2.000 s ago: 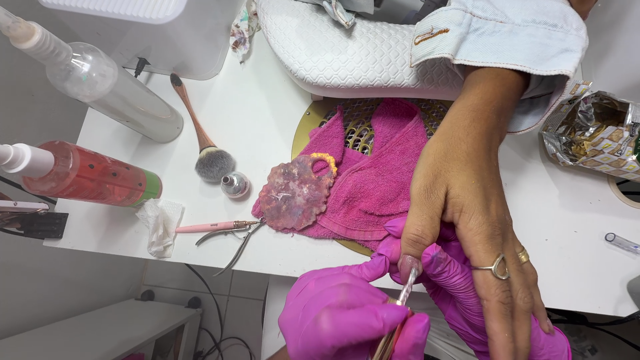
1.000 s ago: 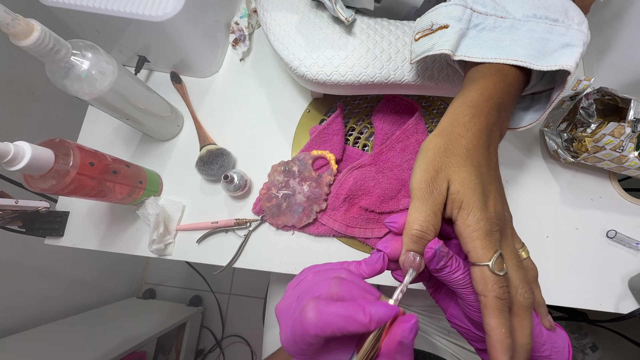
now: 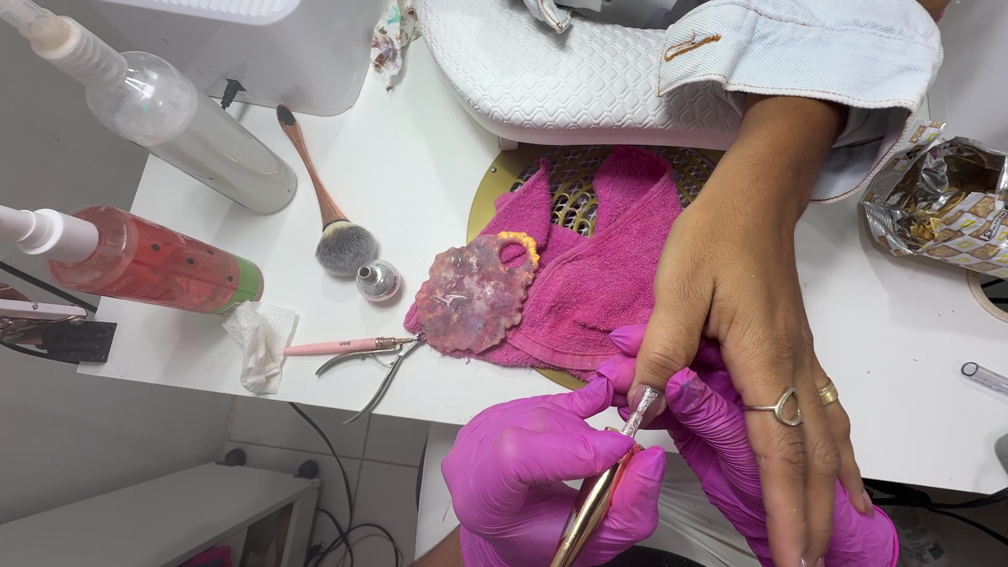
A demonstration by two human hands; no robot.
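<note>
My left hand (image 3: 551, 480), in a pink glove, grips the gold handle (image 3: 591, 504) of a nail polish brush. Silvery glitter bristles (image 3: 642, 405) touch the thumbnail of another person's hand (image 3: 732, 276), which wears two rings. Beneath that hand, my gloved right hand (image 3: 724, 449) holds the thumb between its fingers. A pink towel (image 3: 598, 291) lies behind, with a scalloped resin piece (image 3: 476, 295) on its left part. Cuticle nippers (image 3: 382, 378) and a pink pen-like tool (image 3: 339, 347) lie to the left of the towel.
A soft makeup-type brush (image 3: 345, 246) and a small silvery bottle (image 3: 378, 281) are on the white table (image 3: 378, 181). Two pump bottles, one clear (image 3: 205, 150) and one red (image 3: 157, 256), stand at the left. A white padded armrest (image 3: 551, 87) is at the back; an opened foil packet (image 3: 945, 205) is at right.
The brush tip has shifted slightly upward over the thumbnail, and its handle has tilted a little with my left hand. My right hand keeps its hold on the person's thumb.
</note>
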